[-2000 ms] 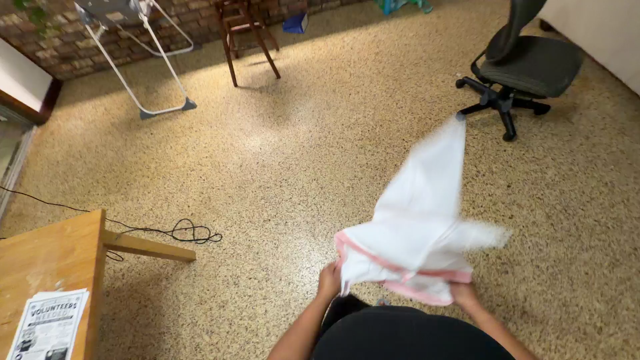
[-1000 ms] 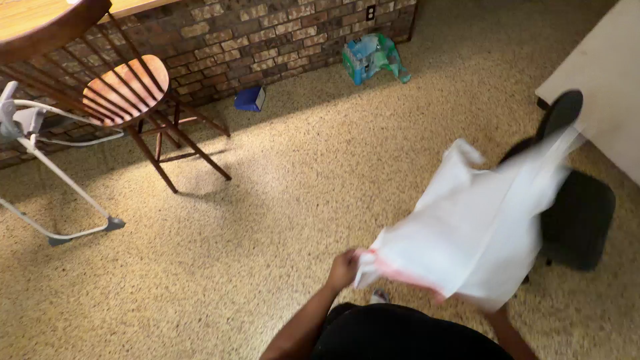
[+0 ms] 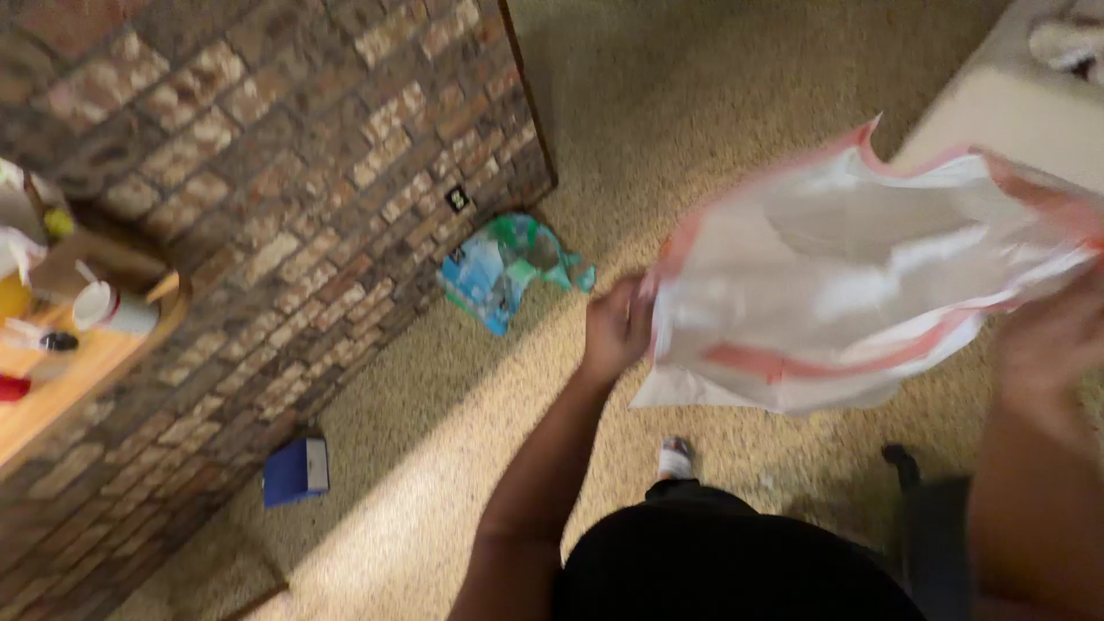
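Observation:
A white plastic trash bag [image 3: 828,259] with a red drawstring band hangs spread between my two hands, its mouth wide and facing up toward me. My left hand [image 3: 619,323] grips the left edge of the bag by the band. At the far right my right hand [image 3: 1056,332], blurred, holds the opposite rim. The lower part of the bag is hidden beneath its mouth.
A blue and green plastic package [image 3: 496,267] lies on the speckled floor against the brick wall [image 3: 345,172]. Nearer is a blue box [image 3: 296,472]. A wooden counter [image 3: 95,371] holds a cup [image 3: 112,308]. Part of an office chair [image 3: 936,535] shows lower right.
The bag's mouth has been pulled wide between my hands; earlier the bag trailed out ahead of them. The view has swung toward the brick wall.

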